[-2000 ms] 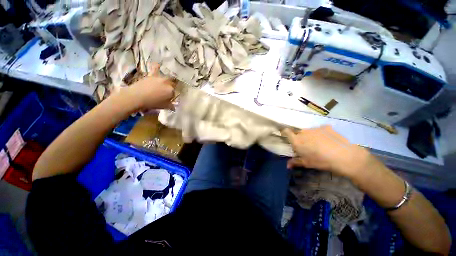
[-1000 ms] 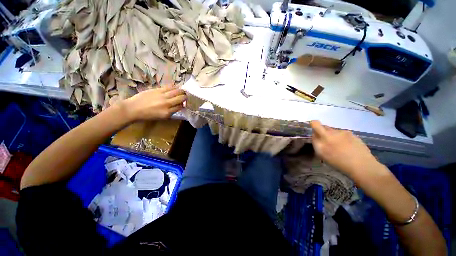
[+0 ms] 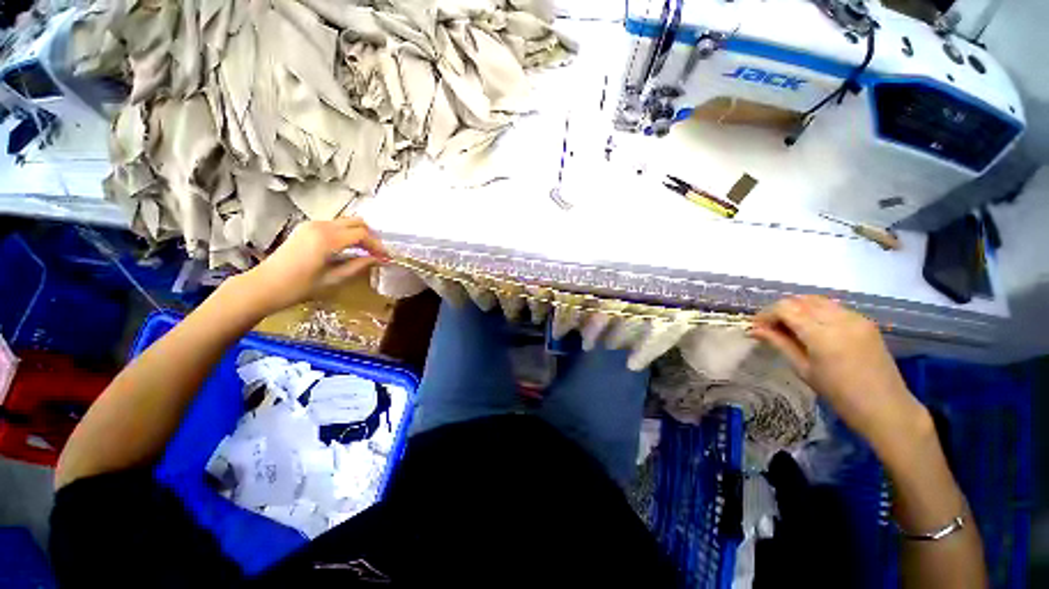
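A beige garment piece is stretched in a long line along the table's front edge, its folds hanging down over the wearer's lap. My left hand pinches its left end. My right hand pinches its right end. A measuring-tape-like strip runs along the table edge just behind the piece. A big tangled beige heap lies on the table at the left. The white sewing machine with blue stripe stands at the right, its needle area away from the piece.
Thread snips, a small brown piece, a tan-handled tool and a black object lie right on the table. Below are a blue crate of white scraps, a cardboard box and a beige roll.
The piece went from bunched and blurred to stretched straight between both hands, now against the table's front edge. My hands moved farther apart, the right one outward. The camera view has shifted.
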